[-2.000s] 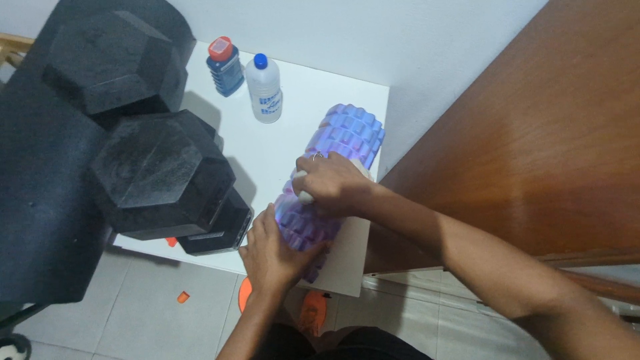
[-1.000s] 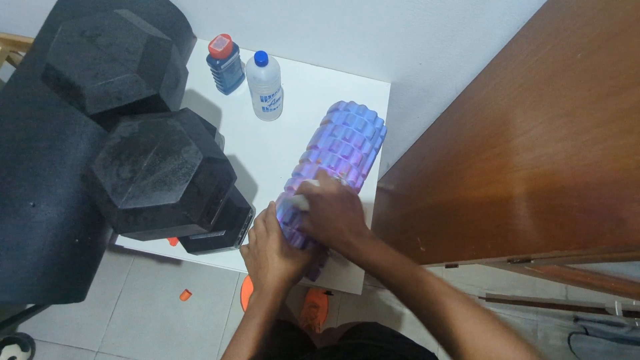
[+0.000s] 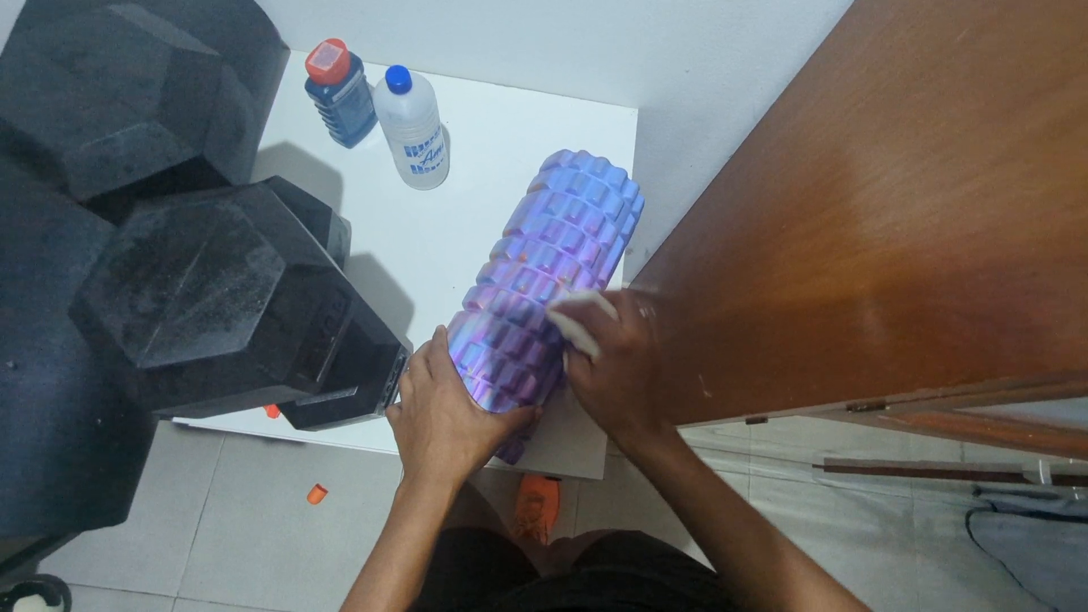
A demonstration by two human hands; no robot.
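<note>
A blue and purple textured foam roller (image 3: pixel 548 255) lies slantwise on a white tabletop (image 3: pixel 476 127). My left hand (image 3: pixel 450 408) grips its near end, with the thumb and fingers spread around it. Pinched in my right hand (image 3: pixel 620 365) is a white cloth or wipe (image 3: pixel 585 319), held against the right side of the roller around its middle. The fingers of the right hand are slightly blurred. Part of the roller's near end is hidden by my left hand.
Large black hex dumbbells (image 3: pixel 204 289) stand left of the roller, by a black padded surface (image 3: pixel 51 382). Behind are a clear bottle with a blue cap (image 3: pixel 416 127) and a dark bottle with a red cap (image 3: pixel 342 98). A wooden door (image 3: pixel 892 212) stands at right; an orange piece (image 3: pixel 317 494) lies on the floor.
My right hand has moved to the right across the roller with the white cloth, from its upper face to its right side. My left hand stays at the near end.
</note>
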